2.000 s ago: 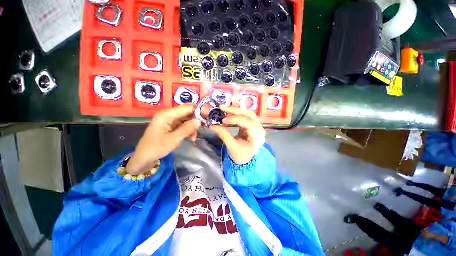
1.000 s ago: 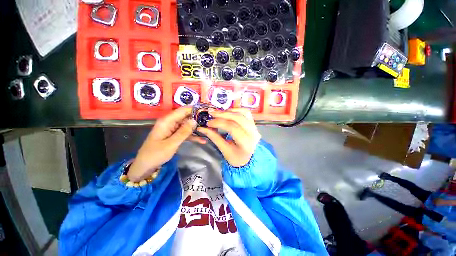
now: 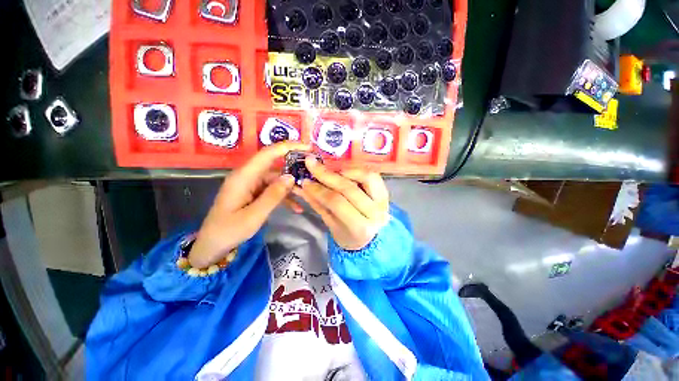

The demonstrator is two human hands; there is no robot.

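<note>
A small silver case with a dark round centre (image 3: 298, 167) is held between both hands just in front of the tray's near edge. My left hand (image 3: 249, 195) grips its left side with thumb and fingers. My right hand (image 3: 348, 201) has its fingertips on its right side; they partly hide it. The red-orange tray (image 3: 179, 161) holds silver cases in square pockets. Some have dark centres, like this one (image 3: 157, 122); others show red through the hole, like this one (image 3: 221, 77). Many black discs (image 3: 360, 68) lie in clear film over a dark printed bag (image 3: 287, 95) in the tray's large recess.
Loose silver units (image 3: 61, 115) and a white paper sheet (image 3: 67, 30) lie left of the tray. A black tape dispenser (image 3: 540, 59) with a white roll (image 3: 619, 18), a cable and a yellow-orange box with a red button (image 3: 633, 75) are at right. People's legs show at lower right.
The black disc and silver ring, seen side by side two seconds ago, are now together between my fingertips. My hands have closed in around them. The view has shifted slightly.
</note>
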